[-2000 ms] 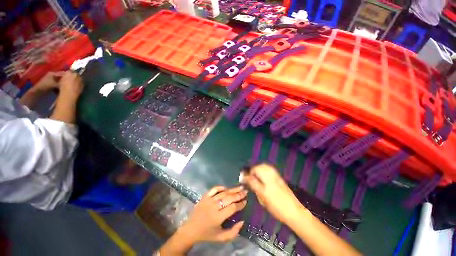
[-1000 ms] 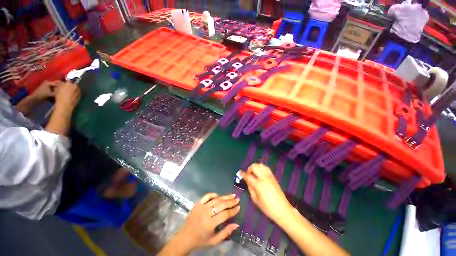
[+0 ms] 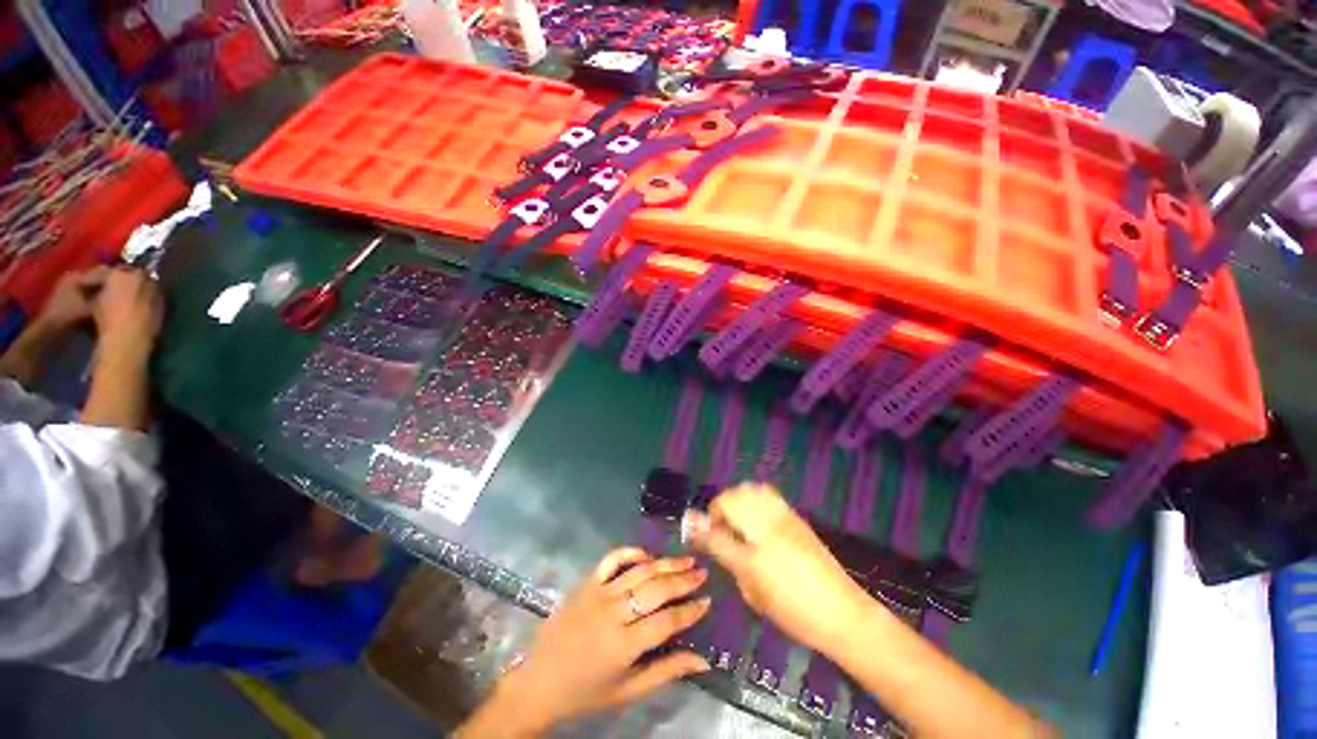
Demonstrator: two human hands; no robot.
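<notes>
Several smartwatches with purple straps lie side by side on the green bench, black faces up. The leftmost black watch face (image 3: 666,492) shows just left of my right fingers. My right hand (image 3: 766,556) has its fingertips pinched over the neighbouring watch, with something small and pale at the tips that I cannot identify. My left hand (image 3: 621,635), with a ring, rests over the lower straps, its fingers slightly spread, near my right hand. Whether it holds a strap is hidden.
Orange-red trays (image 3: 809,181) with watches and hanging straps line the back. Clear sheets (image 3: 470,378) and red-handled scissors (image 3: 309,306) lie left. Another person's sleeve (image 3: 80,534) is at far left. A blue stick (image 3: 1118,609), white paper (image 3: 1192,635) and black pouch (image 3: 1235,505) lie right.
The view has shifted, so the bench items sit further left. The leftmost watch face is now uncovered, and my right fingers are over the one to its right.
</notes>
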